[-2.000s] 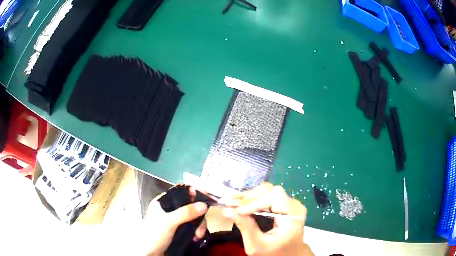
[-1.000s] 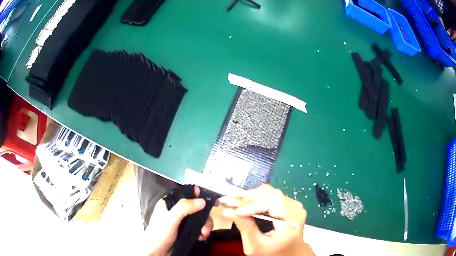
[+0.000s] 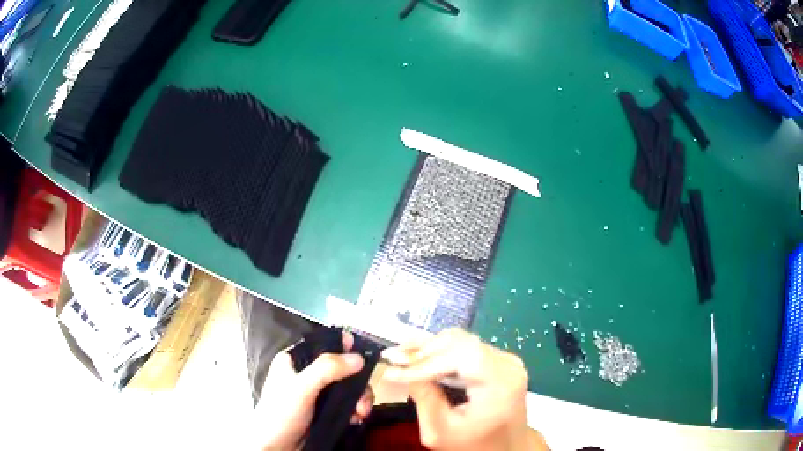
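My left hand (image 3: 304,388) grips a bunch of black straps (image 3: 337,396) at the table's front edge. My right hand (image 3: 467,379) is just right of it, fingers closed together, its fingertips at the upper end of the straps. A slim tool shows faintly at those fingertips, mostly hidden by the hand. Behind my hands lies the sheet of small silver parts (image 3: 449,211), grey and speckled over its far part, shiny and bare at its near end. White tape (image 3: 471,162) crosses its far end. A silver heap of tiny parts (image 3: 617,358) lies to the right, beside a small black clump (image 3: 568,344).
Stacked black straps (image 3: 220,172) lie left, with a long black row (image 3: 132,70) beyond. Loose black straps (image 3: 656,167) and a thin silver sliver (image 3: 714,370) lie right. Blue bins (image 3: 649,25) stand far right, a blue basket (image 3: 790,343) at the right edge. A red crate (image 3: 40,229) is below left.
My right hand has turned and moved slightly left; the pale tool shaft that stuck out to its right no longer shows. My left hand still holds the straps.
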